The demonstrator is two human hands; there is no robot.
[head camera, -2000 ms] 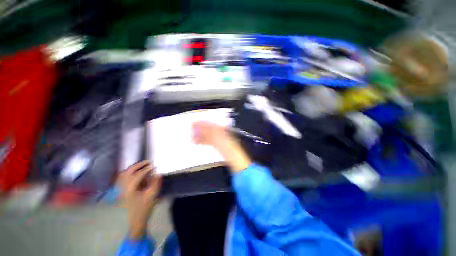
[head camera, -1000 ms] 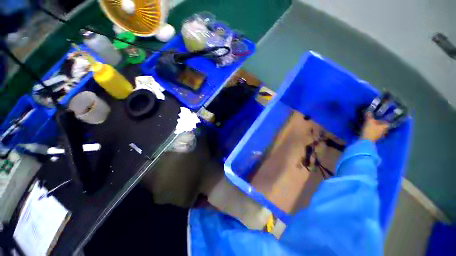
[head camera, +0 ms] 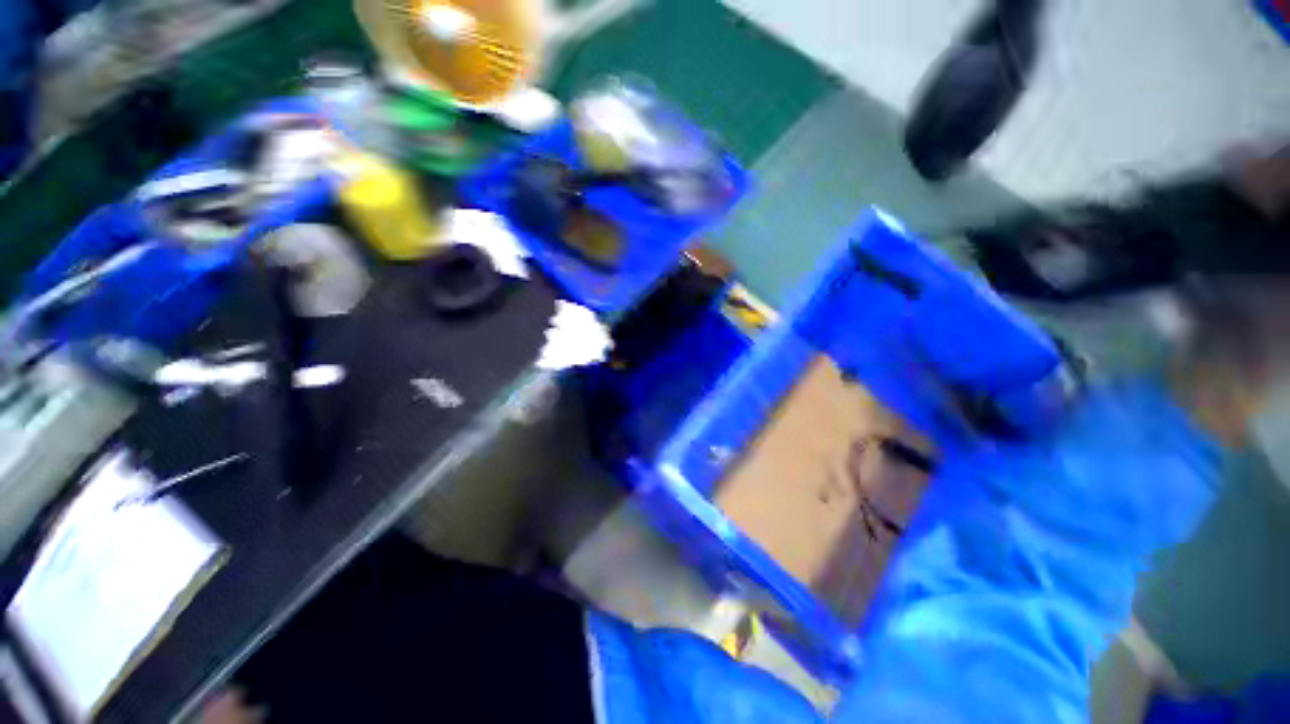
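Note:
A large blue bin (head camera: 750, 545) with a brown bottom stands right of the bench, tilted in view. Thin black cords (head camera: 874, 488) lie inside it. My right hand (head camera: 1224, 375) is past the bin's far right side, strongly blurred; whether it holds anything cannot be told. My blue right sleeve crosses the bin's right part and hides it. A small blurred piece of my left hand (head camera: 229, 709) shows at the bottom left edge, mostly cut off. Dark parts (head camera: 990, 410) lie at the bin's right inner side, too blurred to name.
The black-matted bench (head camera: 382, 446) is at left with a record sheet (head camera: 106, 587), white cup (head camera: 314, 269), yellow bottle (head camera: 385, 209) and black ring (head camera: 464, 279). Behind are a blue tray (head camera: 623, 283) and orange fan (head camera: 467, 50). Dark shoe-like shapes (head camera: 969, 106) show at upper right.
My right hand has moved from the bin's far corner, where it was at a dark object, outward to the right. A bit of my left hand and the dark shapes at upper right have appeared.

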